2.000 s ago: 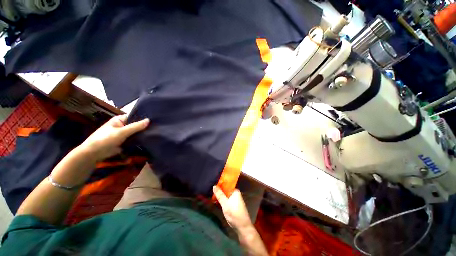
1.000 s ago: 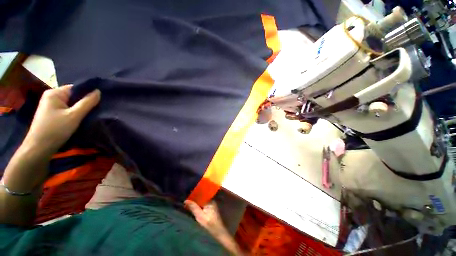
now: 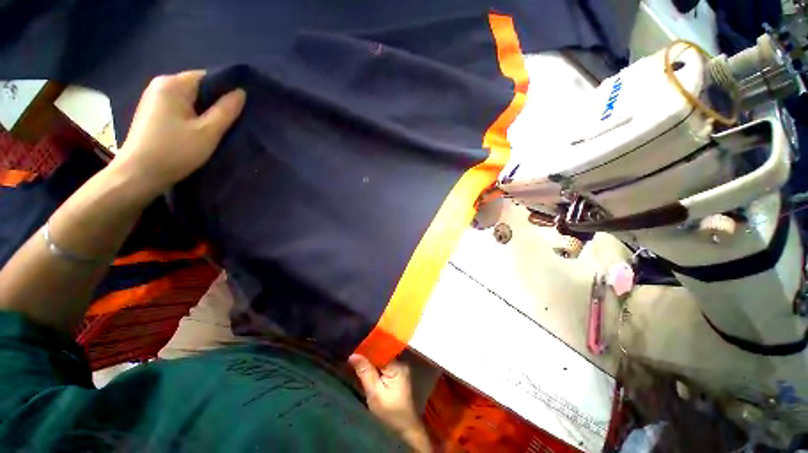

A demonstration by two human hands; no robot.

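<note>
A large navy fabric panel [image 3: 310,186] lies over the table and hangs at its front edge. A bright orange strip [image 3: 434,252] runs along its right edge, passes beside the needle area [image 3: 496,190] and extends beyond it. My left hand [image 3: 173,133] grips a raised fold of the panel at the left, thumb on top. My right hand [image 3: 383,382] pinches the near end of the orange strip at the table's front edge. The cream sewing machine [image 3: 611,133] stands to the right of the cloth. The needle itself is hidden.
Pink thread snips [image 3: 596,317] lie on the white table [image 3: 523,354] right of the strip. A yellow-tan band [image 3: 687,84] loops over the machine head. Red crates with navy and orange cloth show below left [image 3: 146,332] and below the table [image 3: 478,416]. More navy cloth lies beyond.
My left hand first moved left, then forward and right with the fold. My right hand moved left, then slightly right, still holding the strip's end. The machine appears larger as the view shifted.
</note>
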